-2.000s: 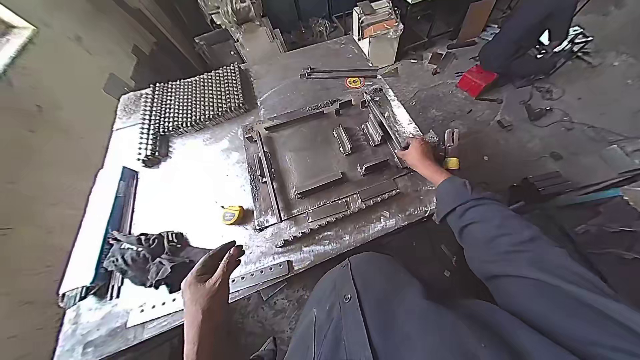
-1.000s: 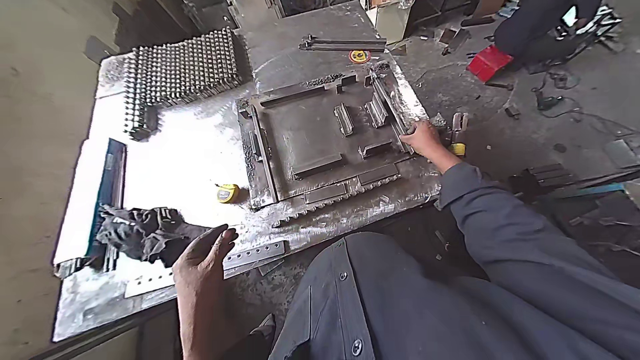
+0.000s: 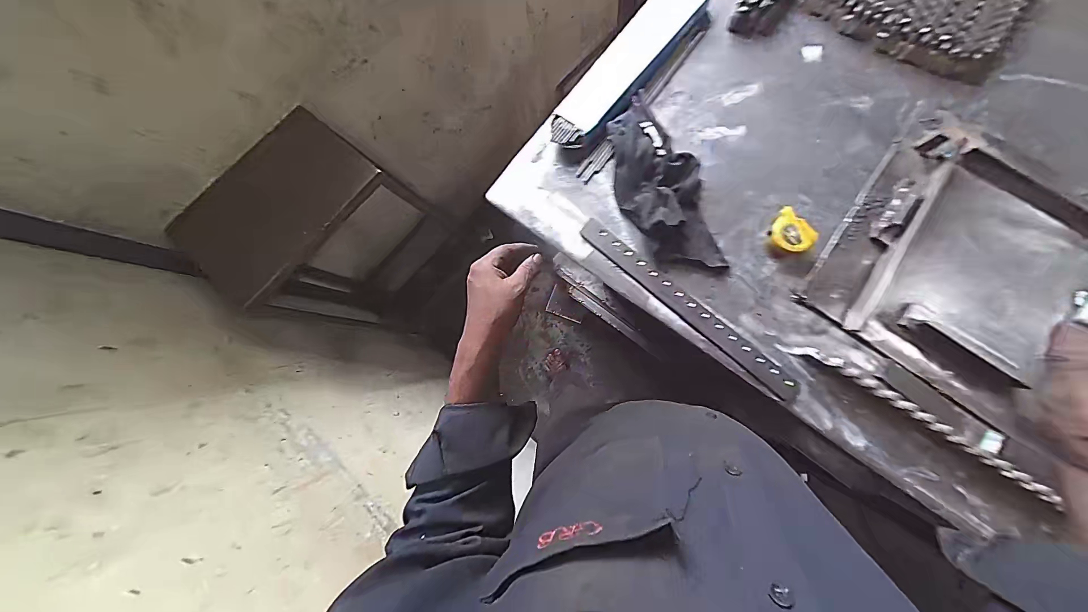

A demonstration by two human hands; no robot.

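My left hand point(image 3: 503, 276) is just off the near left edge of the metal workbench point(image 3: 841, 425), fingers curled, with nothing plainly visible in it. A perforated flat metal bar point(image 3: 693, 310) lies along the bench edge to its right. Beyond the bar are a dark crumpled cloth point(image 3: 659, 191) and a yellow tape measure point(image 3: 792, 231). My right hand point(image 3: 1073, 382), blurred and cut off at the right edge, is over the right part of the rectangular metal frame point(image 3: 901, 246); its fingers are not clear. A twisted metal strip point(image 3: 935, 429) lies before the frame.
Rows of small metal parts point(image 3: 943, 25) stand at the bench's far side. A long white-topped bundle point(image 3: 629, 64) lies at its left corner. A brown panel point(image 3: 272, 204) and an open frame point(image 3: 365, 238) lean against the wall at left.
The view has swung strongly to the left. My right hand, earlier at the right side of the metal frame, is now blurred at the picture's edge. My left hand's fingers are more curled.
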